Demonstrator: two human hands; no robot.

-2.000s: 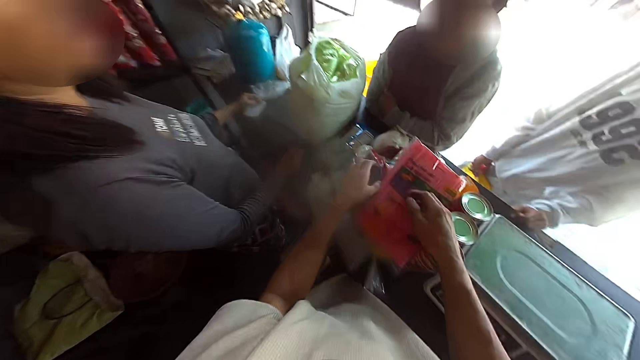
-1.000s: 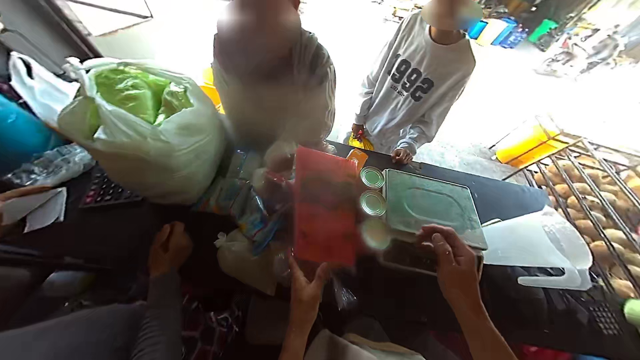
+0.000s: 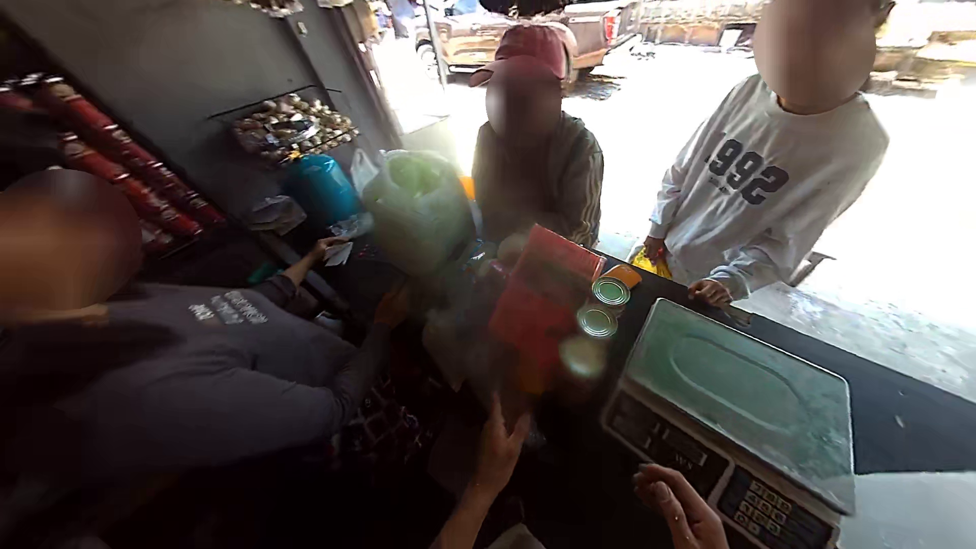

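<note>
My left hand [image 3: 501, 446] is at the lower middle, fingers up and thumb apart, just below a red plastic packet [image 3: 537, 305]; blur hides whether they touch. My right hand [image 3: 671, 496], fingers loosely curled, is in front of the keypad side of a digital weighing scale [image 3: 740, 381], and no object shows in it. The packet lies beside several food cans, one of them a can with an orange label [image 3: 623, 276]. Left of the packet are blurred plastic bags [image 3: 450, 335].
A large plastic bag with green contents [image 3: 418, 198] and a blue container [image 3: 326, 187] stand farther back. A co-worker [image 3: 229, 366] is close on the left, holding paper. Two people face the dark counter [image 3: 907, 427]. A rack of garlic [image 3: 293, 126] hangs behind.
The view has swung left since one second ago. My left hand, at the packet's lower end then, is now just below it. Two seconds ago both hands were on the packet.
</note>
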